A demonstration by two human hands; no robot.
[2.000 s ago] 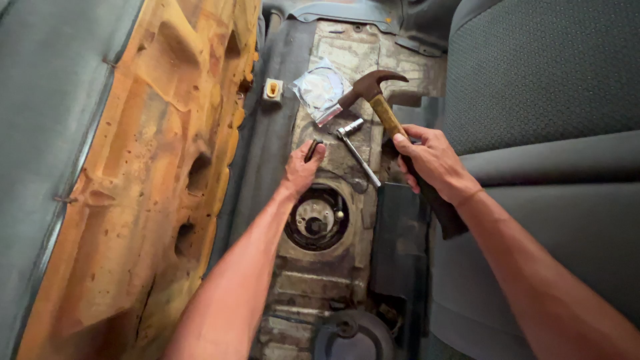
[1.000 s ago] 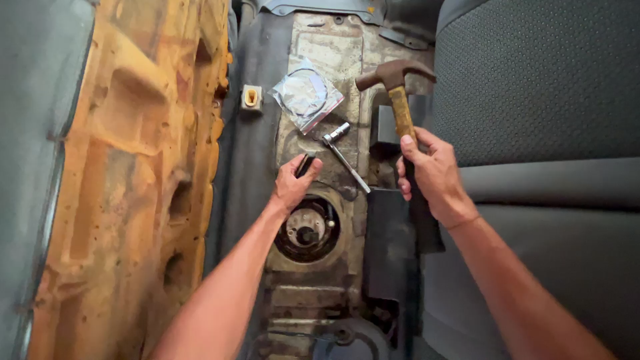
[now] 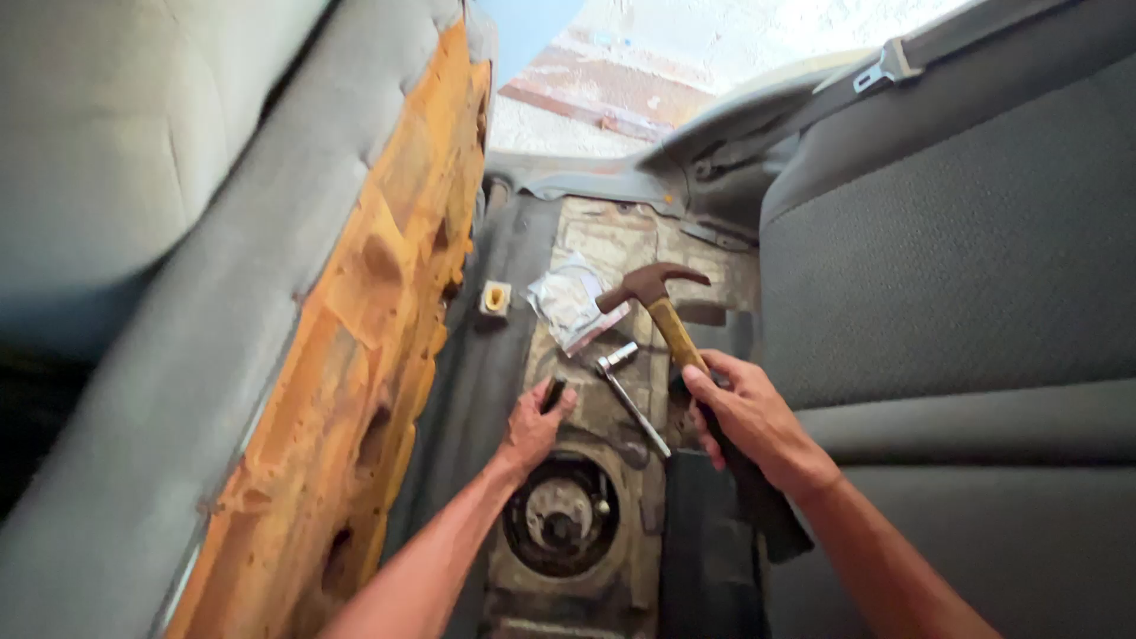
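Note:
My right hand (image 3: 741, 408) grips a claw hammer (image 3: 674, 333) by its handle, the rusty head raised up and to the left over the car floor. In my left hand (image 3: 535, 426) is a short dark rod-like tool (image 3: 553, 394), held upright in the fingers; most of it is hidden. Just below that hand lies a round opening in the floor pan with a fuel pump flange (image 3: 561, 519) inside. A ratchet wrench with a socket (image 3: 637, 404) rests between my hands. Beyond it lies a clear plastic bag holding a ring (image 3: 568, 297), partly behind the hammer head.
The tipped-up seat cushion with exposed orange foam (image 3: 346, 355) stands on the left. A small whitish block with a yellow centre (image 3: 494, 300) sits beside it. The grey seat backrest (image 3: 950, 266) borders the right, with a seat-belt buckle part (image 3: 879, 75) above. The door sill (image 3: 603, 173) crosses the far end.
The view has tilted up toward the open doorway. Both hands keep hold of their tools, and the hammer head now overlaps the plastic bag, which it stood clear of a second ago.

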